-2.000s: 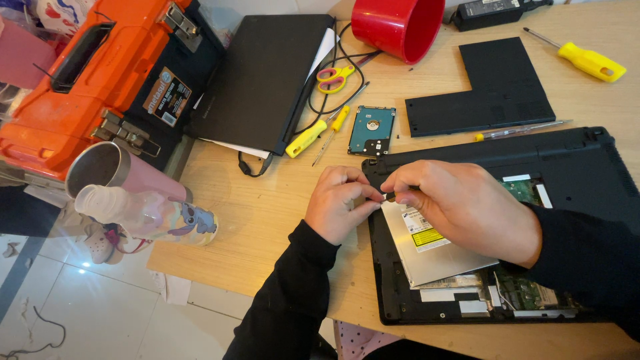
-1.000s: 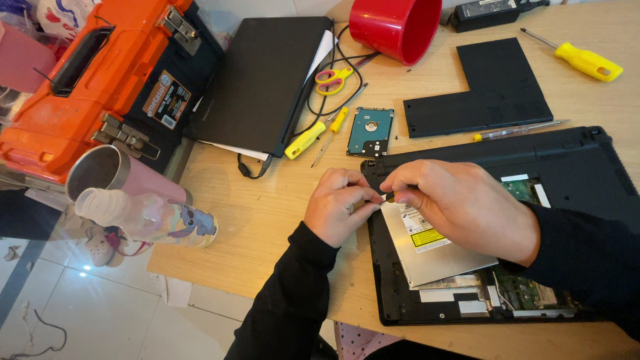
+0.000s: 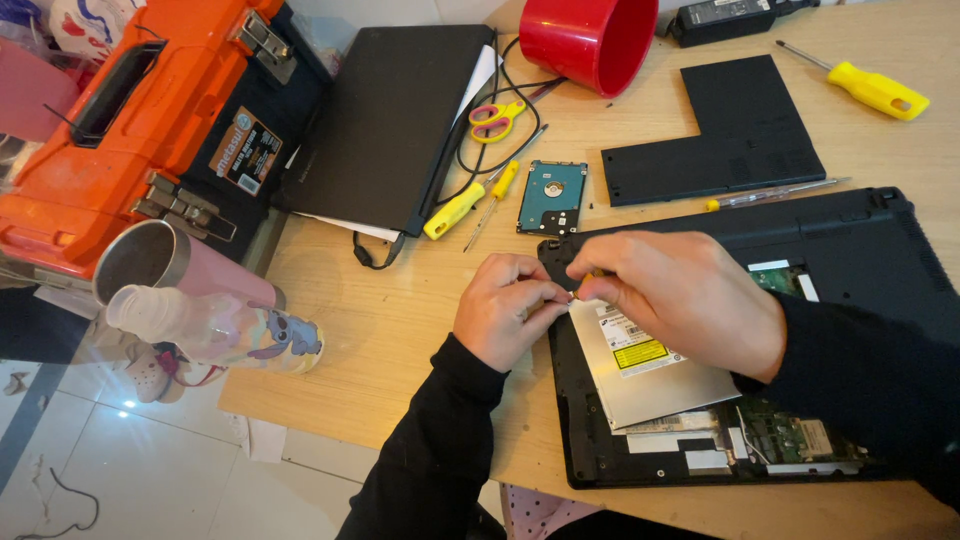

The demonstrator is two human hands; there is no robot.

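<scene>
An optical disc drive (image 3: 637, 375) with a silver metal case lies slanted on the opened underside of a black laptop (image 3: 825, 217). My left hand (image 3: 510, 307) pinches at the drive's upper left corner, fingertips together; a tiny part seems to be between them, too small to name. My right hand (image 3: 675, 292) is closed around a small tool with a yellow handle (image 3: 589, 281), probably a screwdriver, its tip hidden near the left fingertips. Green circuit boards (image 3: 780, 281) show in the laptop's open bay. A 2.5-inch hard drive (image 3: 553, 196) lies just beyond the laptop's corner.
Beyond the laptop lie an L-shaped black cover (image 3: 720, 150), a voltage-tester screwdriver (image 3: 772, 195) and a yellow-handled screwdriver (image 3: 877, 90). Scissors (image 3: 495, 120), yellow screwdrivers (image 3: 456, 211), a closed laptop (image 3: 397, 120) and a red cup (image 3: 570, 45) stand farther left. A bottle (image 3: 217, 330) and orange toolbox (image 3: 150, 97) are left.
</scene>
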